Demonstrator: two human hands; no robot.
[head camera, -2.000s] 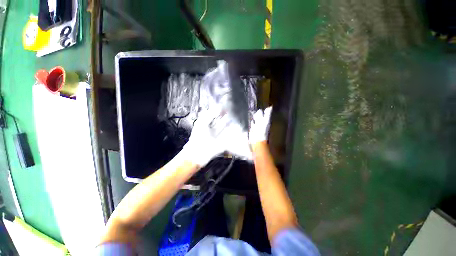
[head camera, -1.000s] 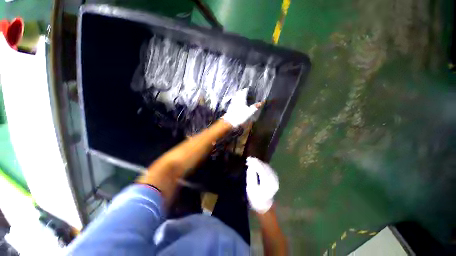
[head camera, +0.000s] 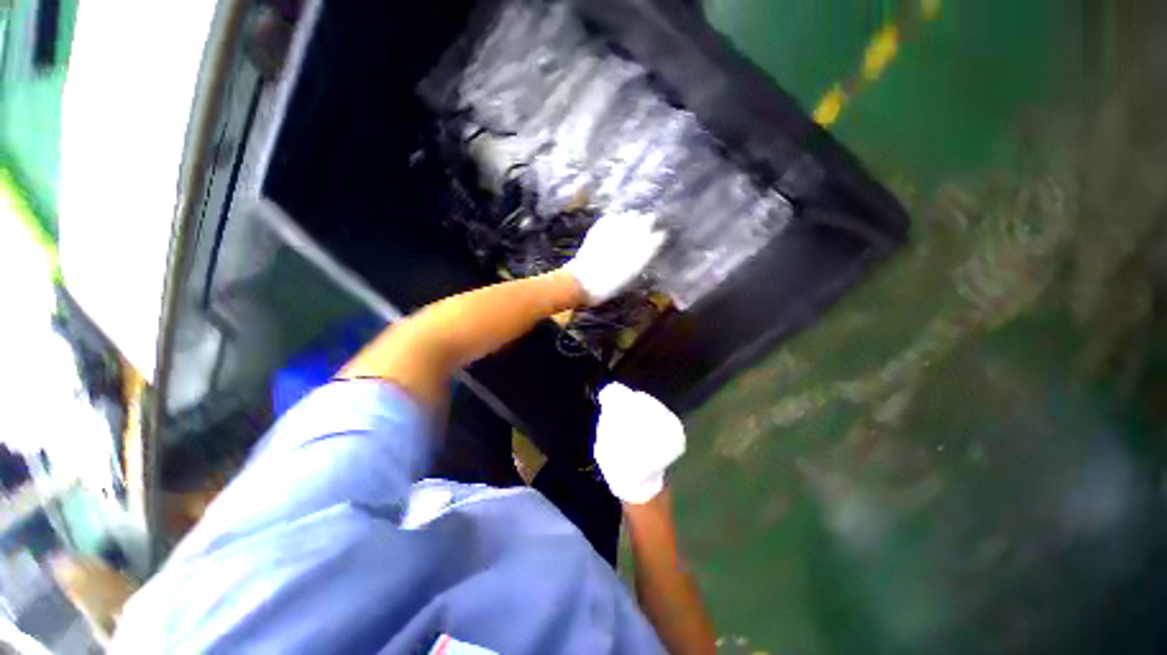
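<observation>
A large black plastic tote (head camera: 819, 192) stands open in front of me, tilted in the view. A row of bagged adapters (head camera: 589, 122), silvery and crinkled, lies inside it, with black adapter cables (head camera: 493, 211) tangled along the near side of the row. My left hand (head camera: 618, 255), in a white glove, rests on or just over the near edge of the row. What its fingers do is blurred. My right hand (head camera: 639, 441), in a white glove, is at the tote's near edge, with its fingers curled and blurred.
The white-covered bench (head camera: 128, 154) runs along the left, its edge close to the tote. A blue object (head camera: 301, 384) is low between bench and tote. The green floor (head camera: 819, 512) with a yellow-marked line (head camera: 881, 51) is on the right.
The bag that covered the row's middle two seconds ago is no longer held up. The view has turned, so the tote looks rotated. My right hand has come back from inside the tote to its near edge.
</observation>
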